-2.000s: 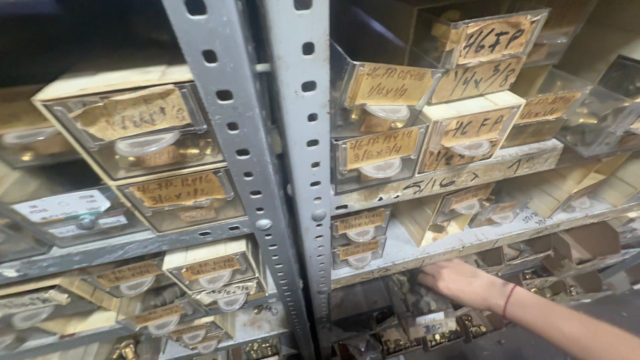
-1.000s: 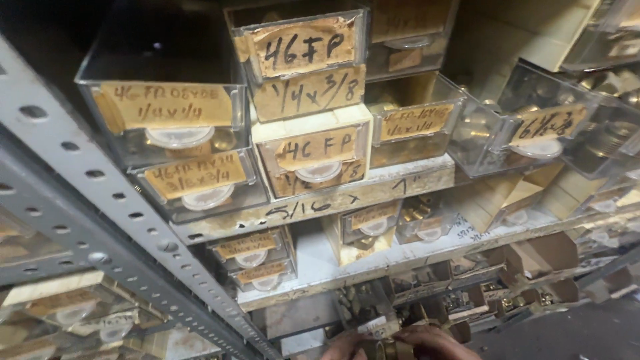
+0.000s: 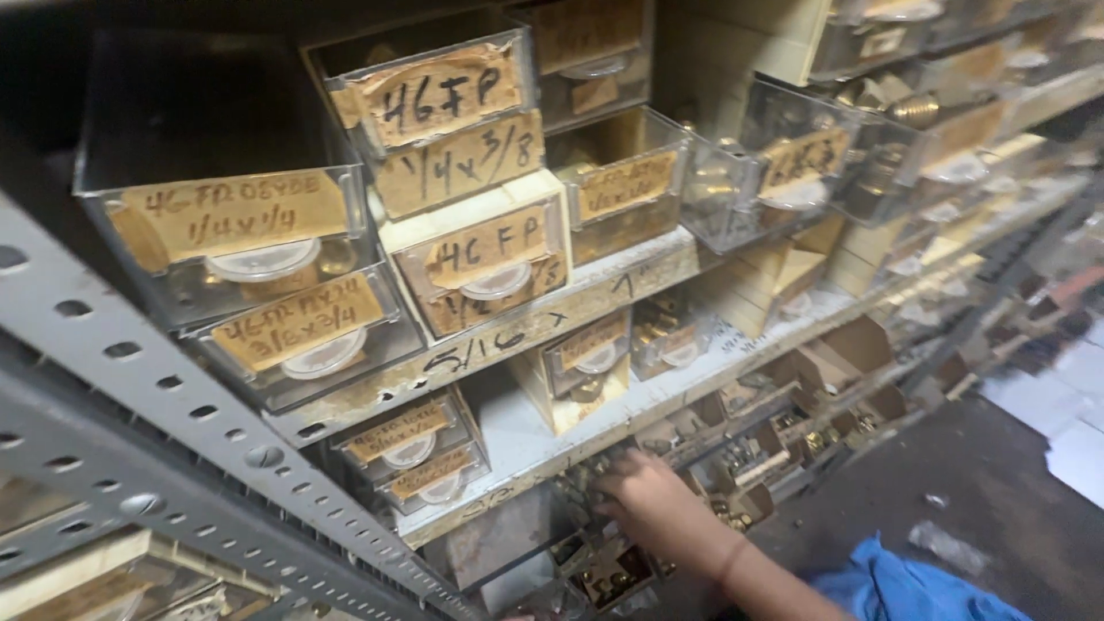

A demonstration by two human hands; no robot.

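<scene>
My right hand (image 3: pixel 642 500), a thin band at its wrist, reaches into a bin of small metal fittings (image 3: pixel 582 483) under the lower shelf edge. Its fingertips are among the parts, and whether they grip one is hidden. A small skin-coloured sliver at the bottom edge may be my left hand; what it does cannot be seen. Just below my right hand is an open bin of brass fittings (image 3: pixel 614 580). Above and to the left, two small labelled clear plastic drawers (image 3: pixel 414 444) stand stacked on the shelf.
A perforated steel upright (image 3: pixel 263 457) runs down the left. Clear drawers with handwritten labels (image 3: pixel 461 99) fill the upper shelf, several sticking out, one (image 3: pixel 798 164) with brass fittings. Cardboard bins (image 3: pixel 841 354) line the lower right. Blue cloth (image 3: pixel 906 582) lies at lower right, above dark floor.
One second ago both hands were together at the bottom edge, around what looks like a brass part. Now my right hand is up at the bin, its forearm in view. The view has shifted.
</scene>
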